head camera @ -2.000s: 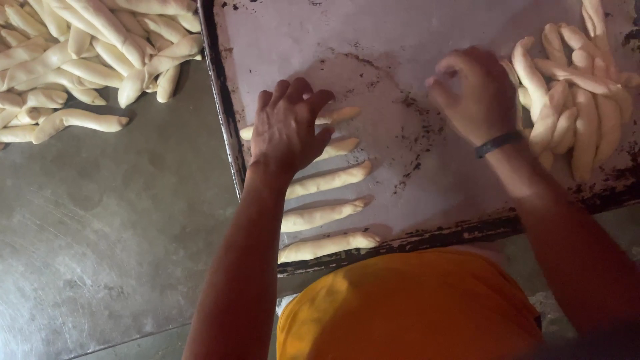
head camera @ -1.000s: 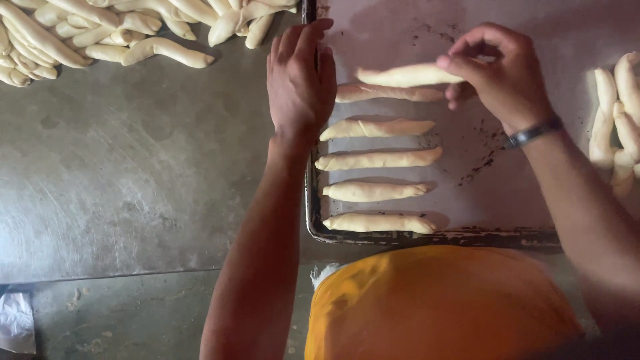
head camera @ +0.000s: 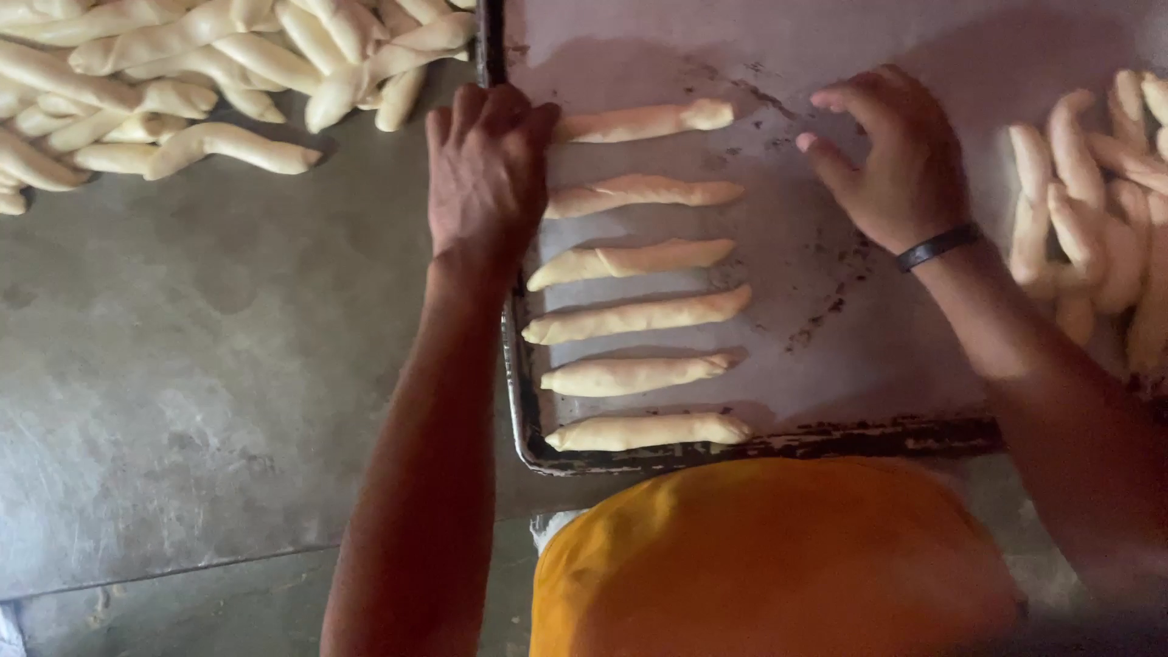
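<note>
Several pale dough sticks lie in a column across the left part of a worn metal baking tray. The nearest dough stick (head camera: pixel 650 432) is beside the tray's front rim (head camera: pixel 876 440). My left hand (head camera: pixel 488 169) is over the tray's left edge, its fingers curled by the left end of the farthest dough stick (head camera: pixel 652 122); whether they grip the rim or the dough is hidden. To the right, my right hand (head camera: pixel 885 155) hovers over the tray with thumb and fingers apart, holding nothing. A dark band circles its wrist.
A heap of dough sticks (head camera: pixel 210 64) lies on the metal table (head camera: pixel 228 365) at the upper left. Another pile of dough sticks (head camera: pixel 1095 210) rests at the tray's right side. Orange cloth (head camera: pixel 766 557) covers my body close to the tray's front edge.
The dough stick my right hand held a second ago is no longer in it; that hand is now empty and farther right. Two seconds ago fewer dough sticks were visible in the column.
</note>
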